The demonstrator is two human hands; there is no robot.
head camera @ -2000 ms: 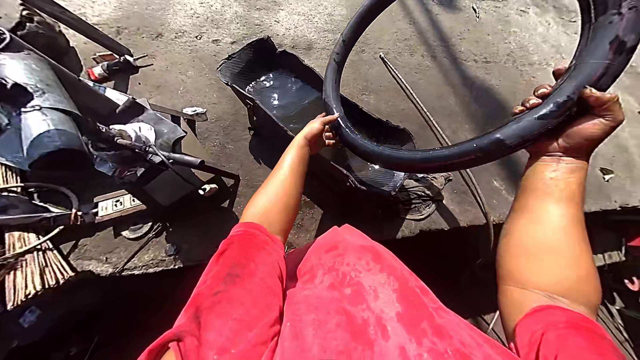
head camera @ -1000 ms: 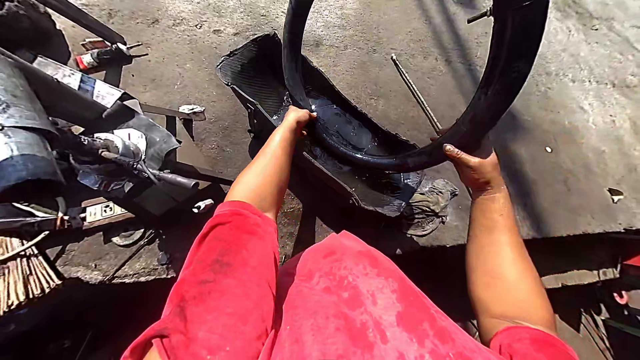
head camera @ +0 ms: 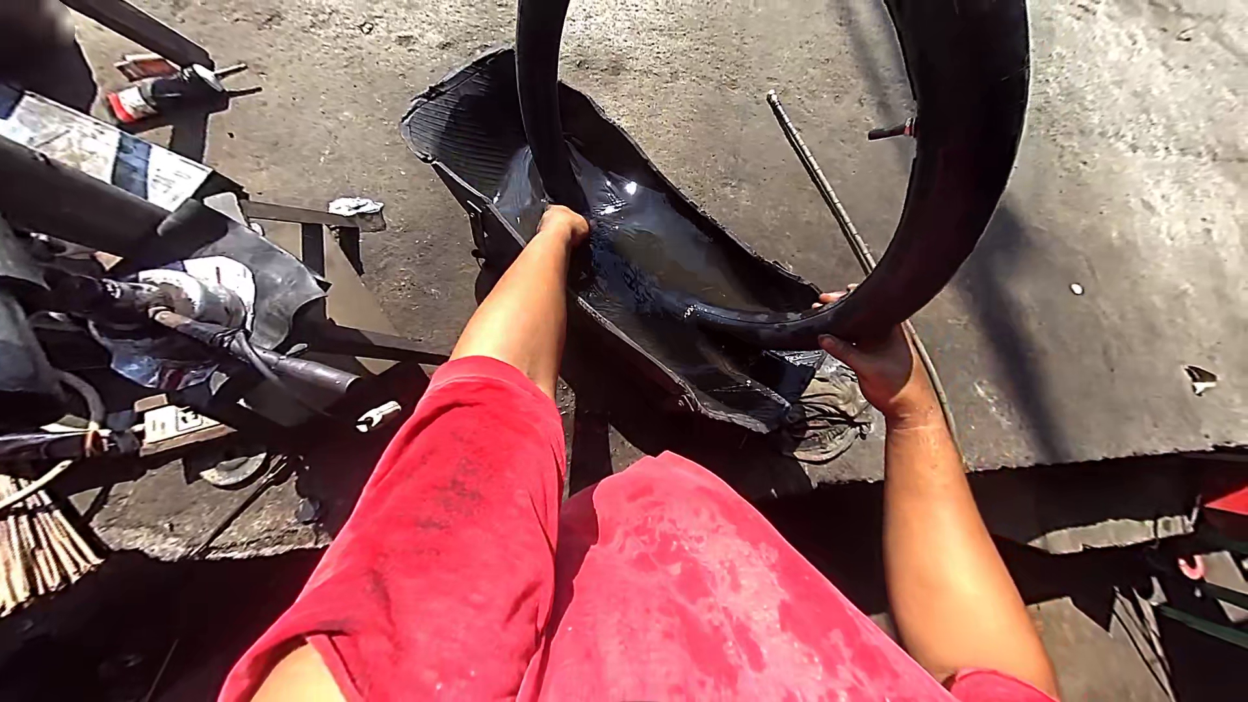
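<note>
A black rubber inner tube point(head camera: 965, 185) stands tilted in front of me, its top cut off by the frame edge. Its lower arc dips into water in a black rubber trough point(head camera: 458, 117), and a valve stem point(head camera: 890, 131) juts inward from its right side. My left hand point(head camera: 565, 229) grips the tube's left part at the water, most of its fingers hidden. Around the tube's lower right, my right hand point(head camera: 873, 356) is closed, just beyond the trough's right end.
A thin metal rod point(head camera: 824, 185) lies on the concrete behind the tube. Crumpled dark material point(head camera: 827, 414) rests at the trough's right end. To the left are pipes, a metal frame, a red-and-black item point(head camera: 146, 97) and a bundle of sticks point(head camera: 44, 546). The concrete drops off at a near edge.
The tube was held above the trough, farther right, two seconds ago; it has come left and down, and its lower arc is now in the water. Its valve stem has come into view.
</note>
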